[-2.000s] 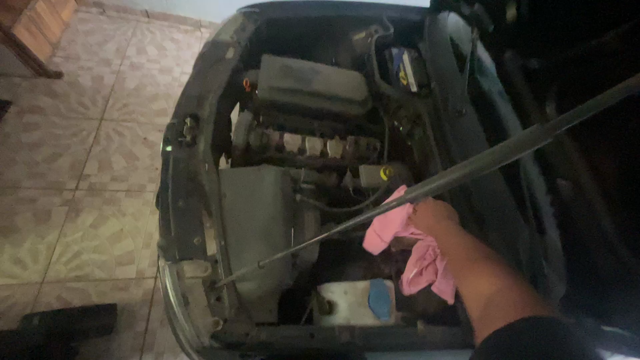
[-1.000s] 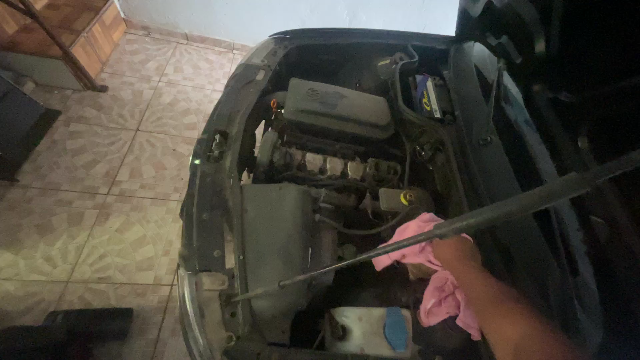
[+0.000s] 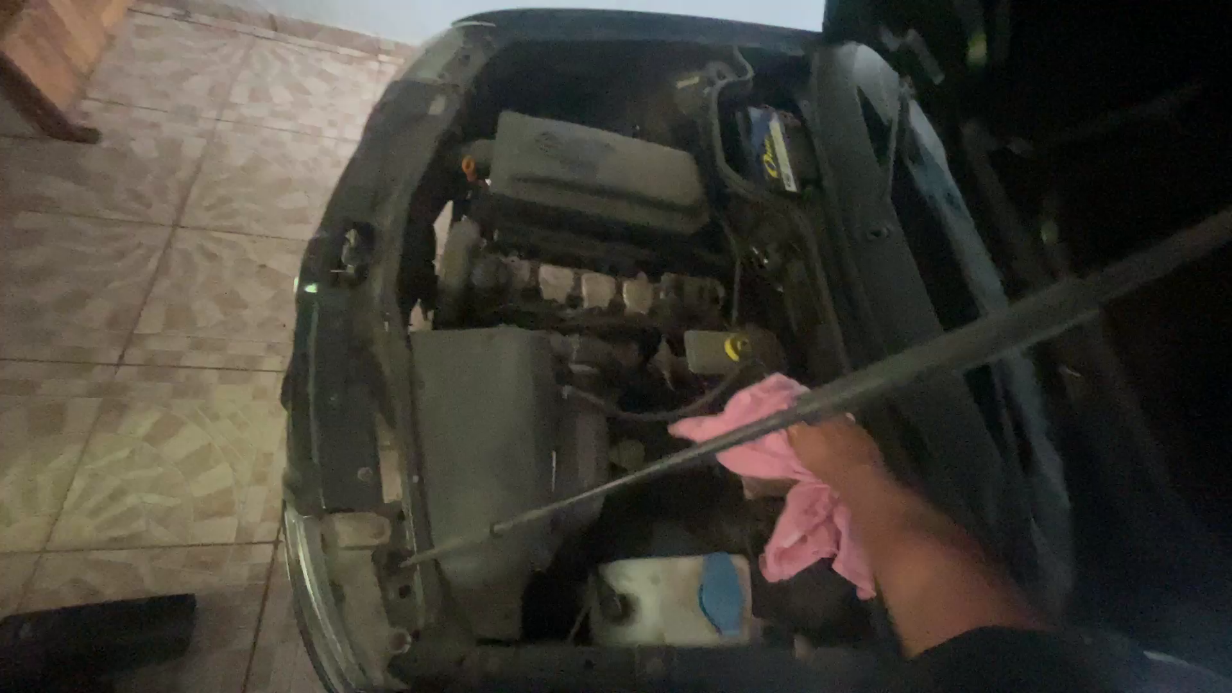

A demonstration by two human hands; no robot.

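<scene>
My right hand (image 3: 833, 443) reaches in from the lower right and holds a pink cloth (image 3: 765, 462), part of which hangs below the wrist. Hand and cloth are inside a car's engine bay, under a thin dark hood support rod (image 3: 674, 457) that crosses the view. Just up and left of the cloth is a reservoir with a yellow cap (image 3: 737, 347). Below it stands a whitish fluid reservoir (image 3: 654, 592) with a blue cap (image 3: 722, 592). The fingers are partly hidden by the rod and the cloth. My left hand is out of view.
A dark plastic engine-bay cover (image 3: 481, 433) and a grey box-shaped housing (image 3: 597, 173) lie left of and above the hand. The battery (image 3: 775, 149) sits at the upper right. Tiled floor (image 3: 183, 289) extends along the left, with a dark object (image 3: 106, 626) at the bottom.
My right hand stays on the pink cloth near the same part of the engine bay. The view has shifted somewhat.
</scene>
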